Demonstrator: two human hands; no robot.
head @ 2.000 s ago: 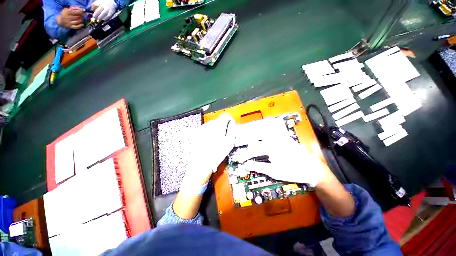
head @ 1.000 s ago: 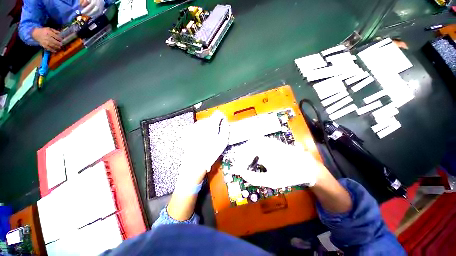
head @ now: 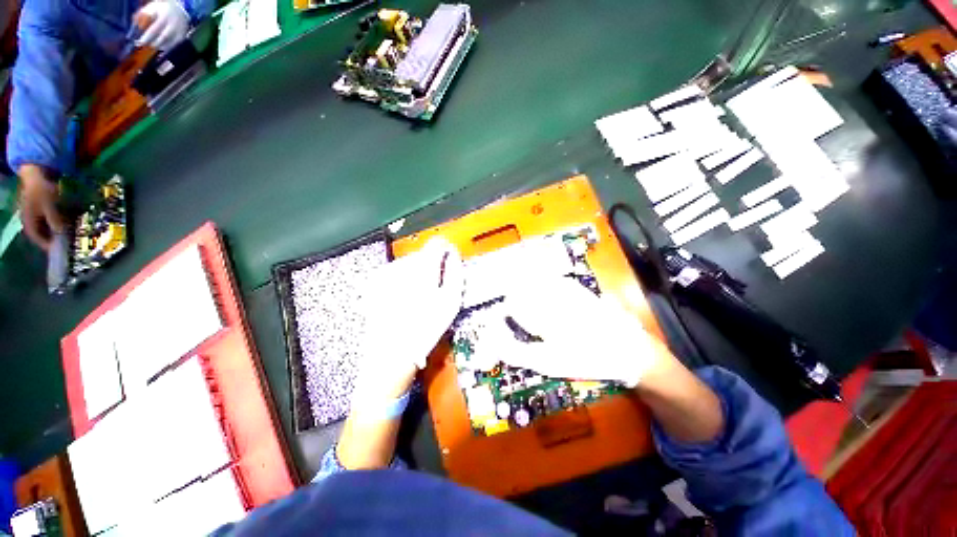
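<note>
A green circuit board (head: pixel 535 403) with a pale heatsink bar lies on the orange fixture (head: pixel 493 462). My left hand (head: pixel 404 315), in a white glove, rests at the board's left side beside the screw tray (head: pixel 325 304). A thin dark mark shows at its fingers; I cannot tell if it is a held tool. My right hand (head: pixel 577 330), also gloved, is over the middle of the board, palm down, with a small dark piece at its fingertips. The glare hides the finger details and part of the board.
An electric screwdriver (head: pixel 750 320) lies right of the fixture. White pads (head: pixel 682 157) lie beyond it. White sheets (head: pixel 157 441) lie on a red board (head: pixel 257 420) at left. A board assembly (head: pixel 404 63) stands at the back. Another person's hand (head: pixel 42 215) touches another assembly (head: pixel 100 236).
The view has shifted, so things sit further left and slightly higher. My right hand has moved slightly over the board. The other person has reached to a board assembly at the left.
</note>
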